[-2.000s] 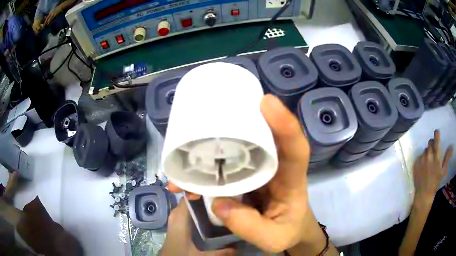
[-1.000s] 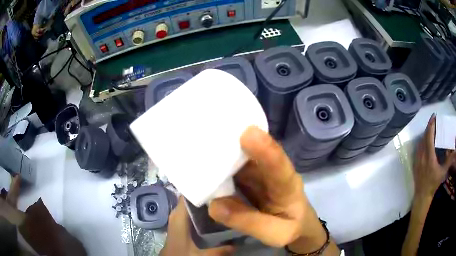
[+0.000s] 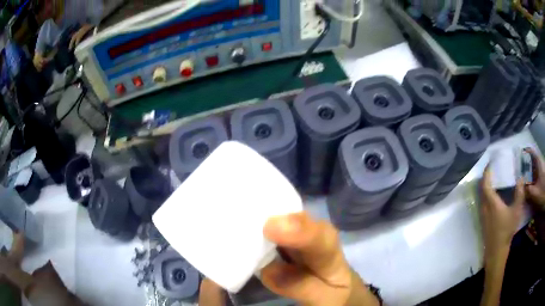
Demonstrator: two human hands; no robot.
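A white rounded-square fan housing (image 3: 227, 209) is held up in front of me, its smooth outside showing and its open end hidden. My right hand (image 3: 308, 257) grips it at its lower right, index finger along its side. A dark grey housing (image 3: 254, 293) shows partly below it at the bottom edge. My left hand (image 3: 212, 294) is beside that grey housing, mostly cut off by the picture's edge and covered by the white one. A single dark grey housing (image 3: 174, 276) lies on the bench to the left.
Tall stacks of grey housings (image 3: 371, 164) stand behind and to the right. Loose housings (image 3: 107, 206) and small dark fan parts (image 3: 143, 260) lie at left. A blue-and-white instrument (image 3: 197, 42) sits on the green-topped shelf (image 3: 215, 86). Another person's hands (image 3: 505, 209) hold a white item at right.
The white housing has turned from showing its spoked inside to showing its plain outside, and sits lower in view. The view has tilted up. The person at right now holds a white item.
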